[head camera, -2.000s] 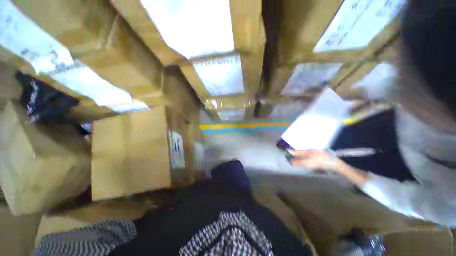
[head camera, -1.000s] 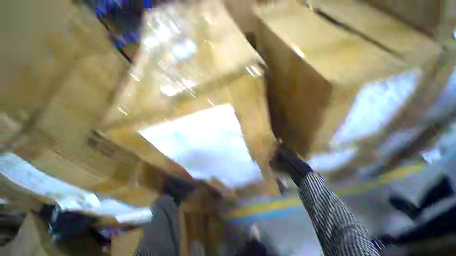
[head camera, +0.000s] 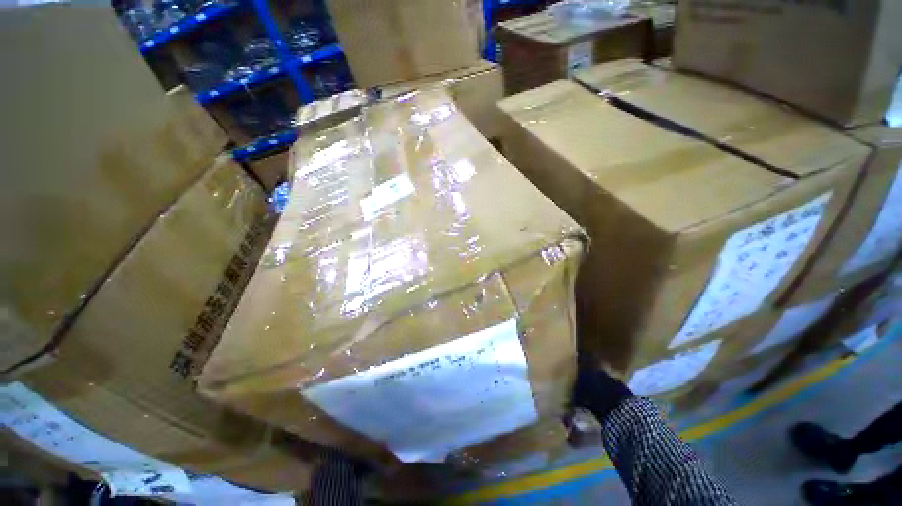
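A large closed brown carton (head camera: 475, 222) with shiny clear tape on top stands in front of me. A white content label (head camera: 440, 395) with small black writing is on its near side. My right hand (head camera: 597, 392), in a dark glove, is at the carton's lower right side, its fingers partly hidden behind the edge. My left hand is in shadow below the carton's lower left edge; mostly its striped sleeve (head camera: 334, 479) shows, and its fingers cannot be made out.
A closed carton (head camera: 623, 277) with a label stands to the right, and a brown carton (head camera: 148, 296) with black print to the left. Blue shelving (head camera: 282, 64) is behind. Yellow and blue floor lines (head camera: 712, 425) and another person's dark shoes (head camera: 826, 445) are at lower right.
The view has turned from the aisle and the other person's papers to the taped carton. Since a second ago, the view has lifted; more carton top and the shelving show. Both hands remain low beside it.
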